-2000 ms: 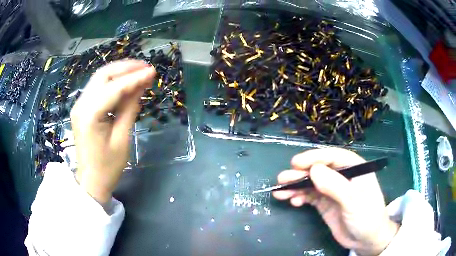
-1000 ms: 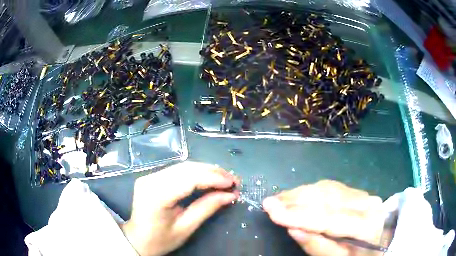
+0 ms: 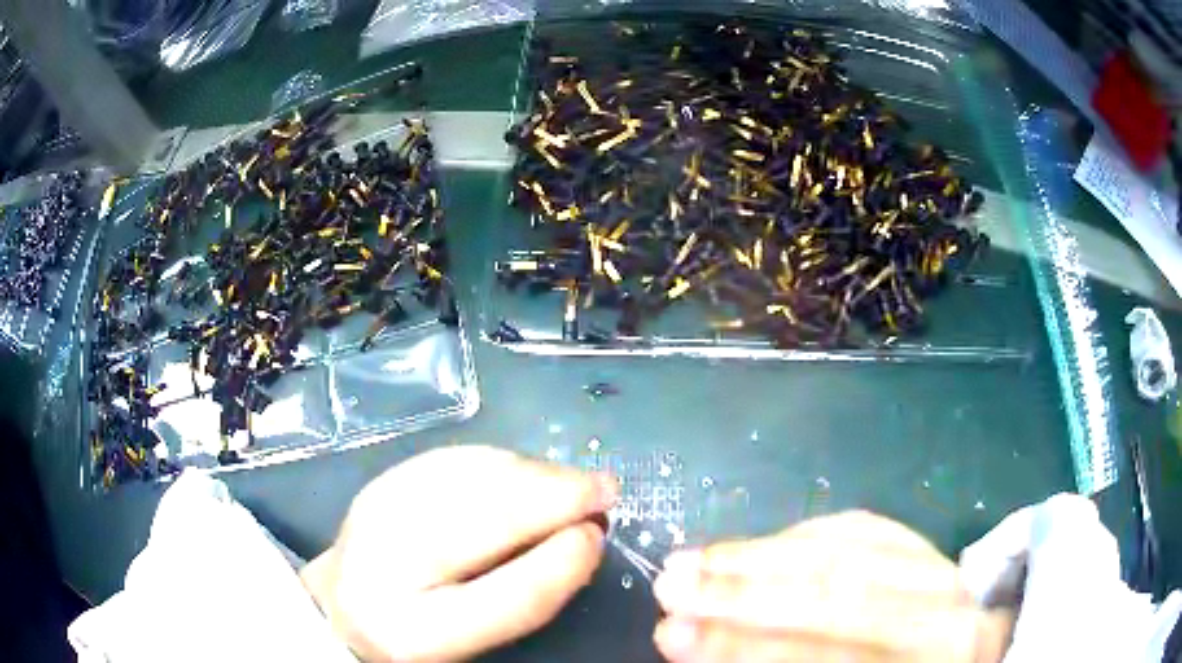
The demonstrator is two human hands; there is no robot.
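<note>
My left hand [image 3: 473, 550] has its thumb and index finger pinched together at the left edge of a patch of clear pieces [image 3: 648, 486]; a tiny dark part is barely visible between the fingertips. My right hand [image 3: 830, 589] holds tweezers [image 3: 633, 557], whose bright thin tip reaches my left fingertips; their handle is hidden by the hand. The patch lies flat on the green mat, partly behind the left fingertips, with whitish specks around it.
The left tray [image 3: 402, 372] holds a thinner heap of black-and-gold parts. The right tray [image 3: 752, 351] holds a fuller heap. A loose dark part [image 3: 600, 389] lies above the hands. A ribbed clear strip [image 3: 1073, 324], a clear ring-like item [image 3: 1150, 356] and a red item [image 3: 1130, 110] are at right.
My left hand came down from over the left tray to the patch and pinched its fingers. My right hand moved lower, its tweezers now meeting the left fingertips. The view shifted slightly.
</note>
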